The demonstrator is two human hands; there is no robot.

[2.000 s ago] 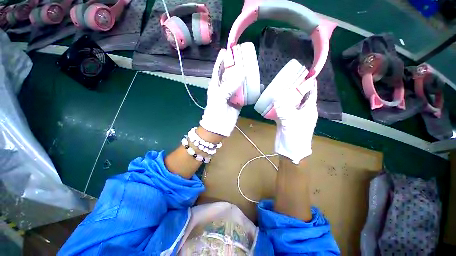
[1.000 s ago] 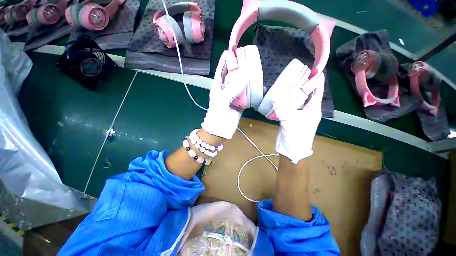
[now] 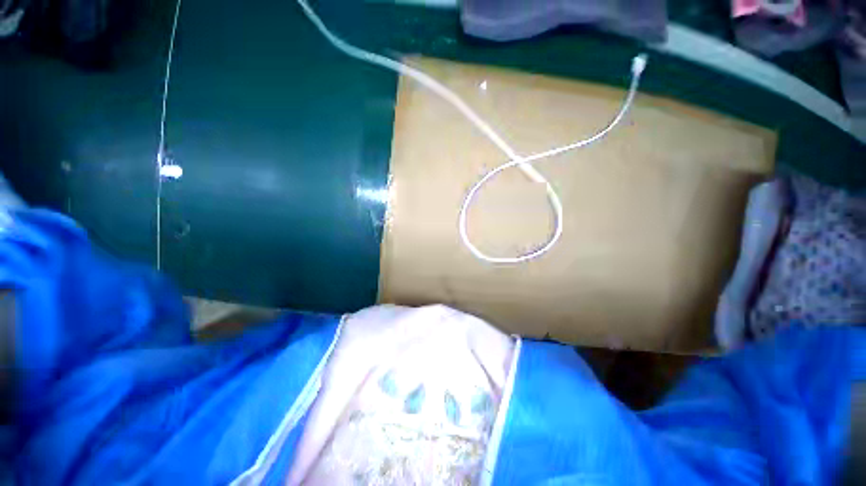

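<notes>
The white test cable (image 3: 510,256) lies looped on the brown cardboard mat (image 3: 627,247) in front of me. It comes in from the top edge, and its plug (image 3: 638,65) rests loose near the mat's back edge. Neither of my hands is in view. Only my blue sleeves show, at the left and right lower edges. The headset I held is not in view.
A folded grey patterned pouch stack (image 3: 817,256) lies right of the mat. A grey pouch (image 3: 565,19) lies at the top edge on the belt. Part of a pink headset (image 3: 771,11) shows at the top right. A blurred dark object (image 3: 81,33) is at the top left.
The view has tipped down toward the bench. Both gloved hands and the held headset have left the picture. The cable's plug end now lies loose by the mat's back edge.
</notes>
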